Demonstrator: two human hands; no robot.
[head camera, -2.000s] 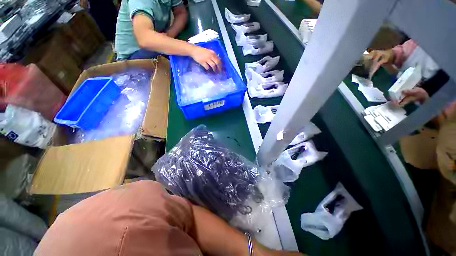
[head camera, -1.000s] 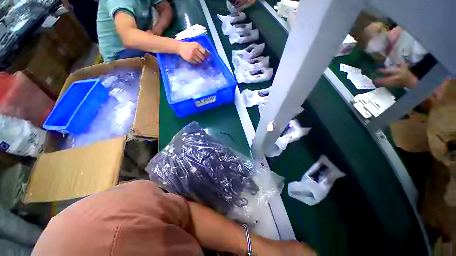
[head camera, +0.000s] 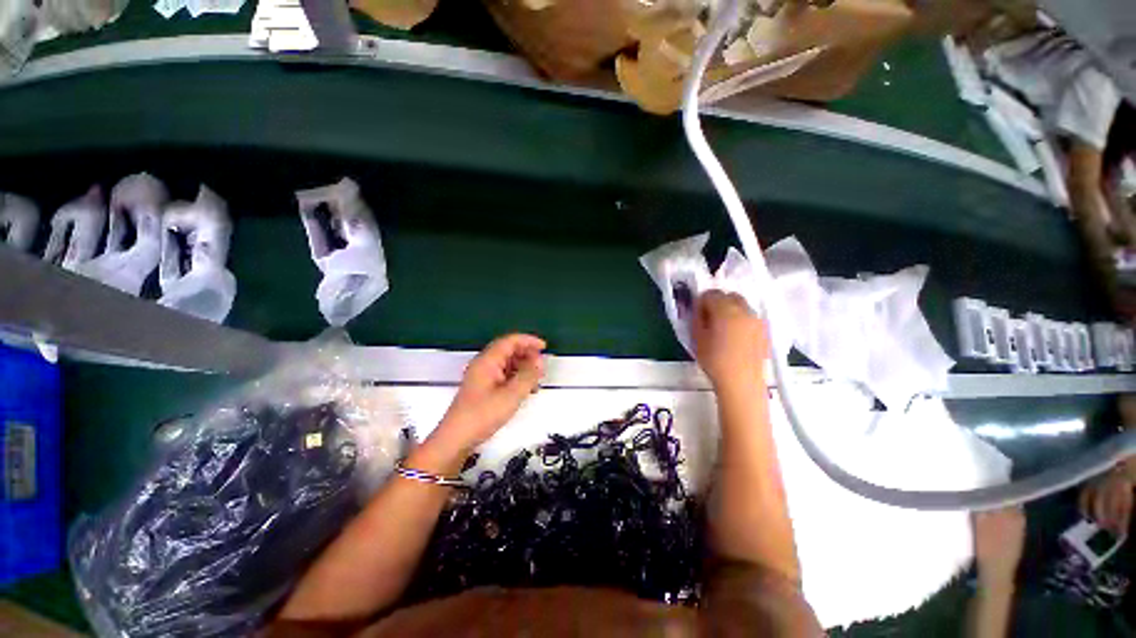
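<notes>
My left hand (head camera: 502, 381), with a bracelet at the wrist, is over the near belt rail, its fingers loosely curled; I cannot tell if it holds anything. My right hand (head camera: 729, 334) is at a white-wrapped tray (head camera: 680, 284) on the belt, fingertips down by its dark recess; the fingertips are partly hidden and any grip is unclear. A tangled pile of black cables (head camera: 567, 530) lies between my forearms on a white surface. A large clear bag of dark cables (head camera: 231, 517) is left of it. A stack of white wrapping sheets (head camera: 872, 517) is to the right.
More wrapped trays (head camera: 343, 249) lie on the green belt at left. Small white boxes (head camera: 1028, 339) stand at right. A grey-white curved tube (head camera: 747, 237) crosses in front. A blue bin (head camera: 28, 461) is at the left edge. Another worker's arm (head camera: 997, 567) shows at lower right.
The view has swung right from the neighbour, carton and blue bin to the belt ahead. Both my hands and the cable pile now show; the cable bag and wrapped trays appear further left.
</notes>
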